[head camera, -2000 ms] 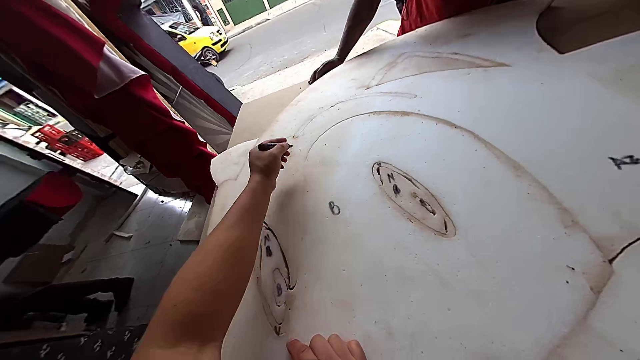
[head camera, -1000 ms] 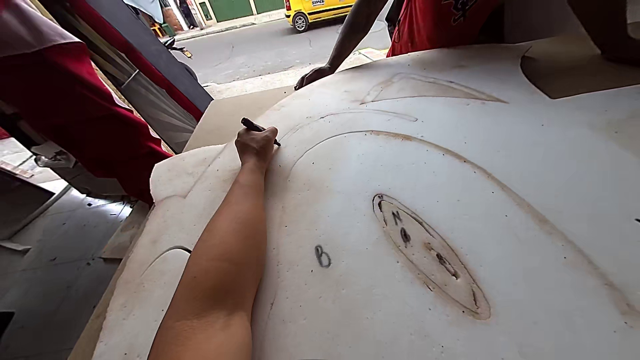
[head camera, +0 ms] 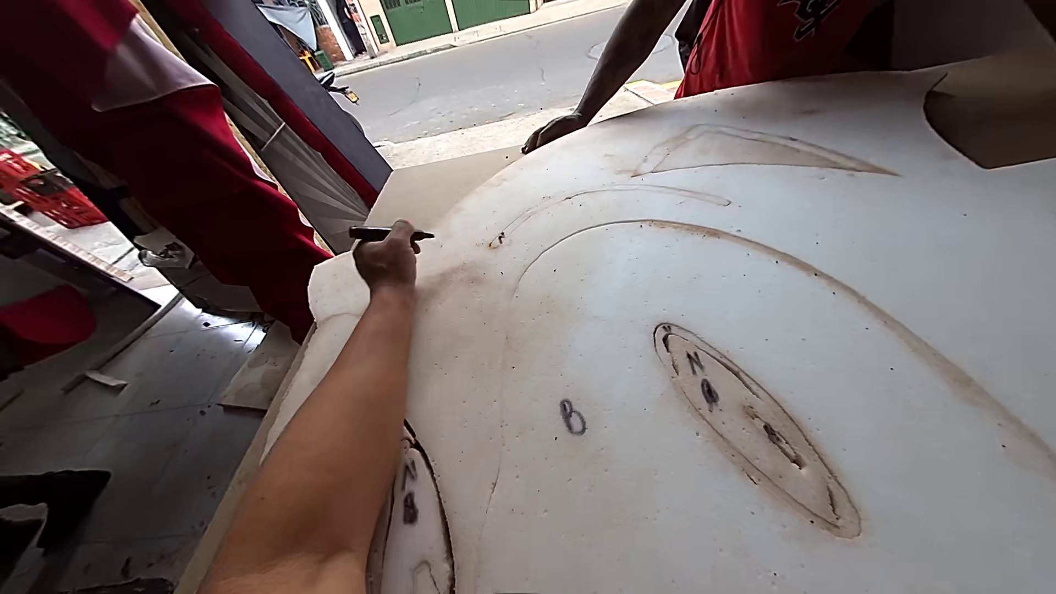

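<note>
A black marker (head camera: 371, 234) is in the fingers of my left hand (head camera: 388, 257), its tip pointing right, at the upper left edge of a large white foam sheet (head camera: 610, 346). My forearm lies across the sheet's left side. Brown outlines mark the sheet: a long curve, a thin arc, a triangular shape and an oval (head camera: 759, 429) with dark letters in it. A second oval (head camera: 421, 511) shows partly beside my forearm, and a single letter stands between the ovals. Whether the tip touches the foam is unclear. My right hand is out of view.
A person in a red garment (head camera: 767, 49) stands across the sheet, a hand (head camera: 554, 132) on its far edge. Brown board (head camera: 437, 188) shows under the sheet. Red and white cloth (head camera: 165, 132) hangs at the left above a tiled floor (head camera: 173, 421). A street lies beyond.
The hand seen low on the sheet two seconds ago is out of view. The marker, tilted down to the right a second ago, now lies nearly level. The yellow car has left the view.
</note>
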